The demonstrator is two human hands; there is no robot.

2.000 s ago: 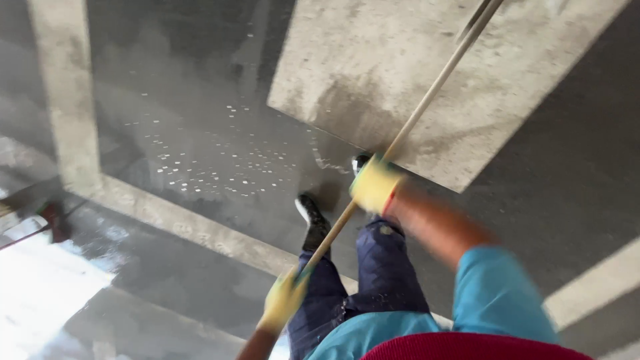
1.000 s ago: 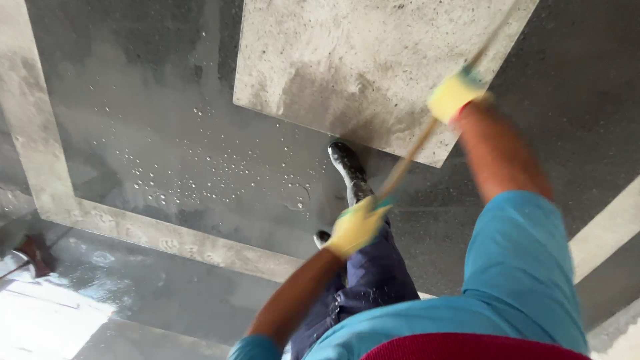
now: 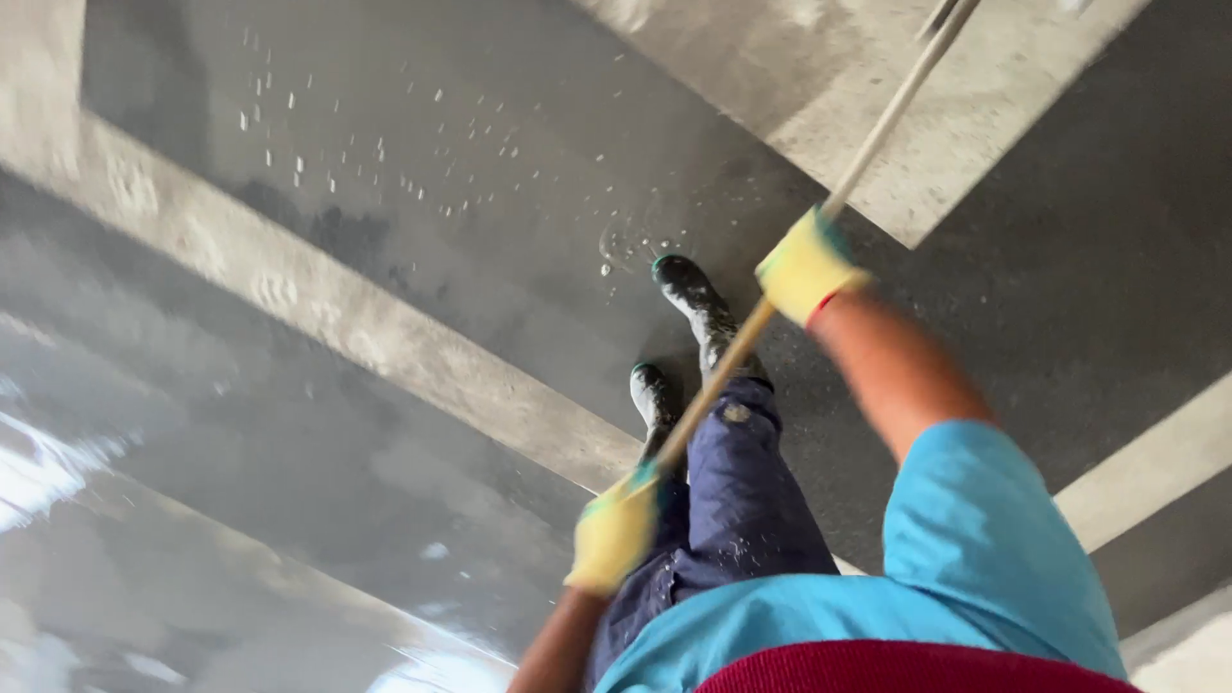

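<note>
A long pale wooden pole (image 3: 890,120) slants from my lower body up to the top edge, where its far end is out of view. My left hand (image 3: 616,531), in a yellow glove with green on the fingers, grips its lower part. Farther up, my right hand (image 3: 813,268), gloved alike, is closed around the same pole in front of my boots. A thin dark bar (image 3: 938,17) lies beside the pole at the top edge; I cannot tell what it is.
Dark wet floor (image 3: 462,241) carries scattered white flecks. A pale concrete patch (image 3: 885,183) lies at upper right, and a pale band (image 3: 385,337) crosses the left side. My wet rubber boots (image 3: 688,289) stand on the dark floor. Bright reflections show at lower left.
A second ago my hands were farther up and forward with the pole; now both are back nearer my body. The view has turned and shifted.
</note>
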